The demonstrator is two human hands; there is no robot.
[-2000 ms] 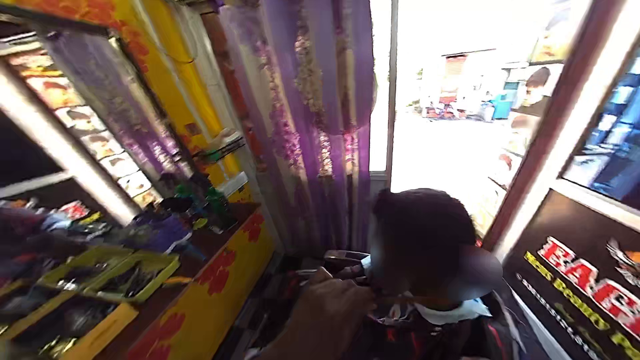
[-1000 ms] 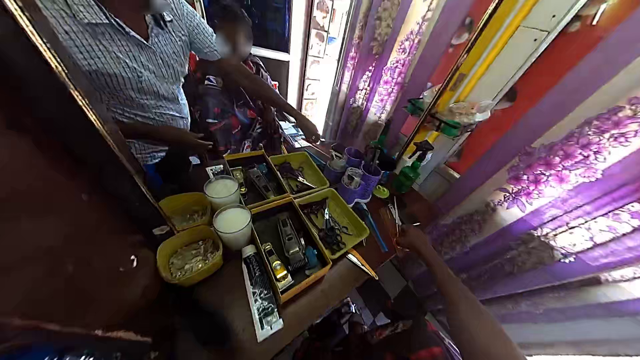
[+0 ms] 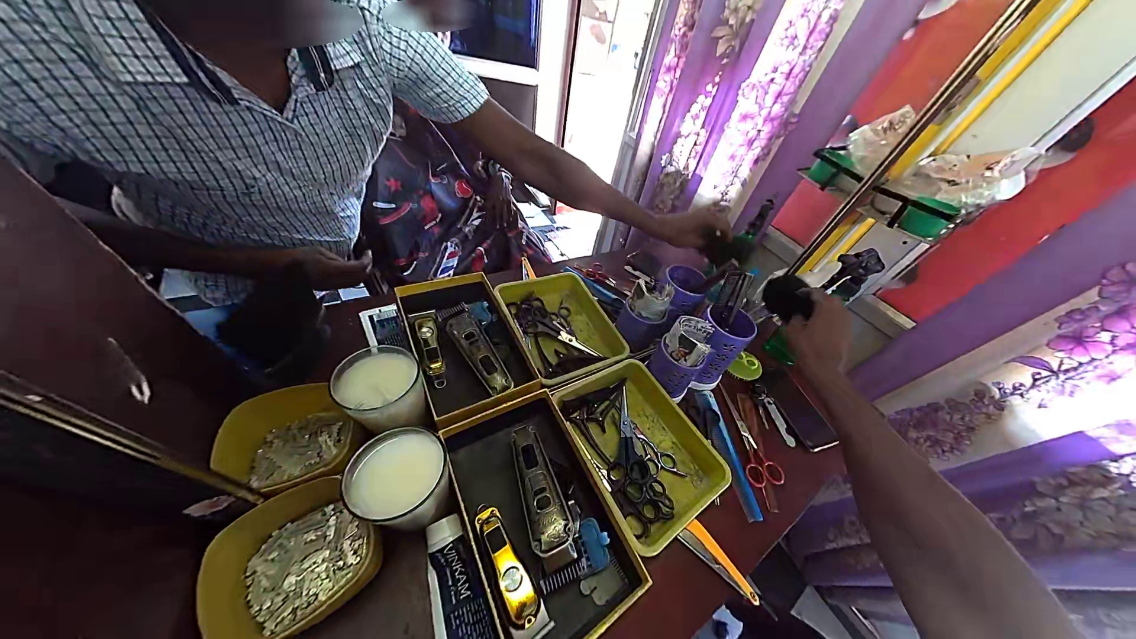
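Note:
At the right, my right hand [image 3: 812, 328] grips a dark, rounded, brush-like thing [image 3: 785, 297] by the mirror's edge. Its exact kind cannot be told. Beneath the hand part of a green bottle [image 3: 781, 346] shows, and a black spray nozzle [image 3: 859, 264] is beside it. My left hand appears only as a reflection [image 3: 324, 266], low beside the checked shirt; a dark shape below it hides what it may hold. Nearest my right hand stand purple perforated cups [image 3: 729, 342] with combs and papers. Red-handled scissors [image 3: 763, 470] and a dark phone-like slab [image 3: 806, 413] lie on the tabletop.
A black-lined box [image 3: 643, 581] holds a gold trimmer [image 3: 508, 568] and an ornate clipper [image 3: 541, 493]. The yellow-green tray [image 3: 714, 488] has several scissors. Left are a tube [image 3: 457, 577], a glass of pale contents [image 3: 395, 479] and a yellow tub [image 3: 217, 577]. The mirror doubles them.
My right hand has moved from the scissors on the tabletop up to the mirror's edge, and now grips a dark thing. Earlier the view faced a seated person and a doorway.

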